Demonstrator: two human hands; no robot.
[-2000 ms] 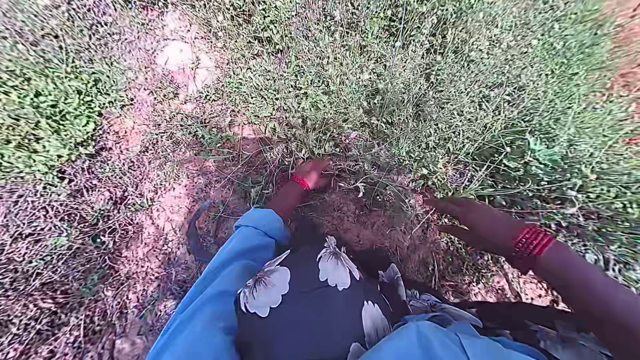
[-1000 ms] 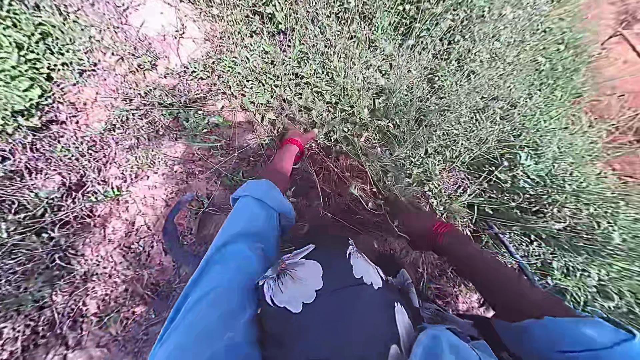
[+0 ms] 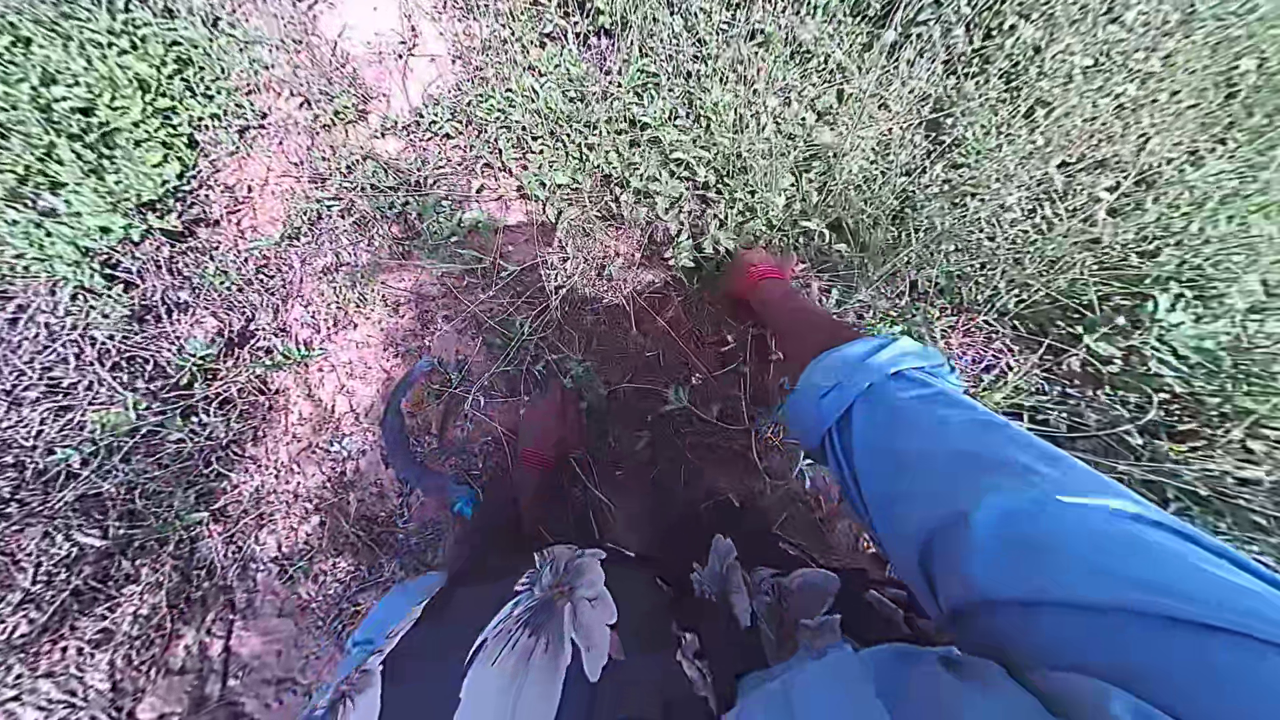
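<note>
My right hand (image 3: 755, 272), blurred and wearing red bangles, reaches to the base of the green weeds (image 3: 700, 190); its fingers are partly hidden there. My left hand (image 3: 550, 420), also with red bangles, is low over the shaded soil among loose stems, dim and blurred. Whether either hand grips any stems cannot be made out. Left of my left hand, a curved sickle-like blade (image 3: 397, 430) lies on the ground, with a bright blue part (image 3: 464, 502) at its lower end.
Dense green plants (image 3: 90, 130) grow at the upper left. Dry cut stems (image 3: 110, 450) cover the ground on the left, beside pinkish bare soil (image 3: 330, 390). Tall grass (image 3: 1150, 250) stands on the right. My dark floral garment (image 3: 640, 640) fills the bottom.
My left hand has drawn back from the weeds toward my body. My right hand has moved forward to the weeds' base.
</note>
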